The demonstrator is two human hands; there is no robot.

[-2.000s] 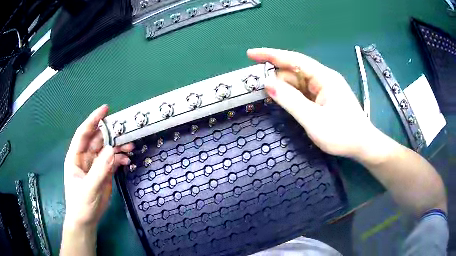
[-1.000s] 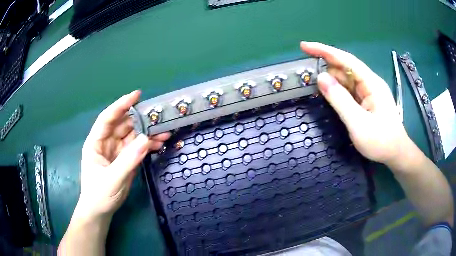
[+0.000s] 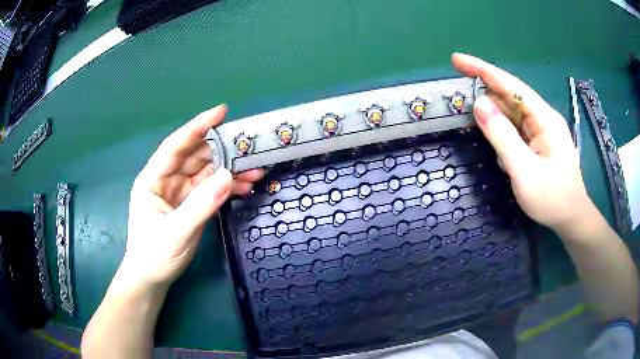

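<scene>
A grey fixture bar [image 3: 354, 134] is held by its two ends above the far edge of a black pocketed tray [image 3: 379, 252]. Its stations hold several small round components [image 3: 330, 125], silver with copper-orange centres, facing up. My left hand [image 3: 175, 193] grips the left end between thumb and fingers. My right hand [image 3: 530, 140] grips the right end, thumb on the near side. A loose component [image 3: 274, 186] sits in a tray pocket near my left fingers. The bar hides part of the tray's far rows; the nearer pockets show no components.
Loose fixture bars lie at left [image 3: 64, 245] and right [image 3: 608, 151]. A short bar lies at far left [image 3: 32, 144]. Slim tweezers [image 3: 575, 112] lie beside the right bar. White paper [image 3: 632, 168] is at the right edge. Black equipment and a dark stack are at the far left.
The view has shifted, so the bar, hands and tray appear further right. The bar has turned from pale to darker grey, and its copper centres now show. Both hands keep their hold.
</scene>
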